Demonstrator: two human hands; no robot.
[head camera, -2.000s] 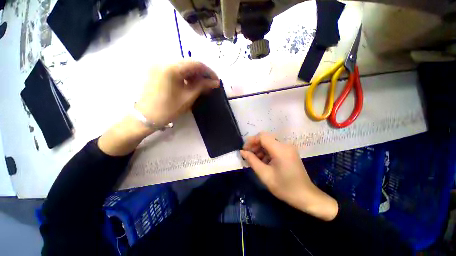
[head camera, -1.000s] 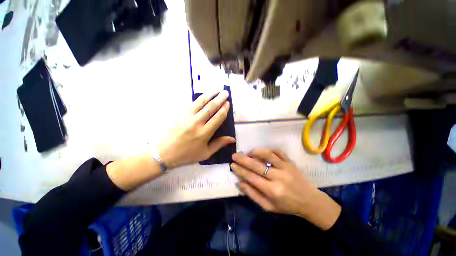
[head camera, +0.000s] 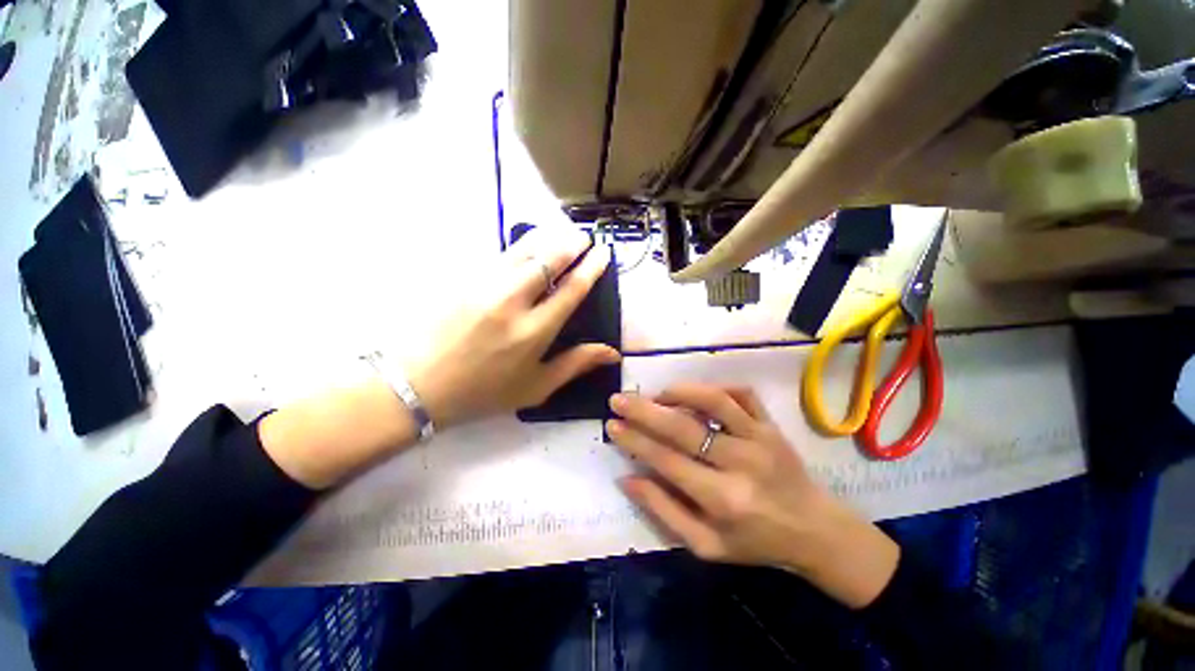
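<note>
A black cut piece (head camera: 592, 334) lies flat on the white table, its far end at the needle area of the cream sewing machine (head camera: 564, 105). My left hand (head camera: 505, 347) lies flat on the piece, pressing it down with fingers spread near the presser foot. My right hand (head camera: 714, 472) rests at the piece's near right corner, fingertips touching its edge and a narrow dark strip end (head camera: 609, 430). The needle itself is too small to make out.
Scissors (head camera: 875, 380) with yellow and red handles lie to the right, beside black strips (head camera: 839, 269). A stack of black pieces (head camera: 81, 308) is at the left. A looser black pile (head camera: 216, 92) lies at the back left. Blue crates (head camera: 315, 629) are below the table.
The piece, earlier held between both hands nearer the front edge, now lies at the needle area. My left hand went from pinching its far corner to lying flat on it. The view shifted towards the machine.
</note>
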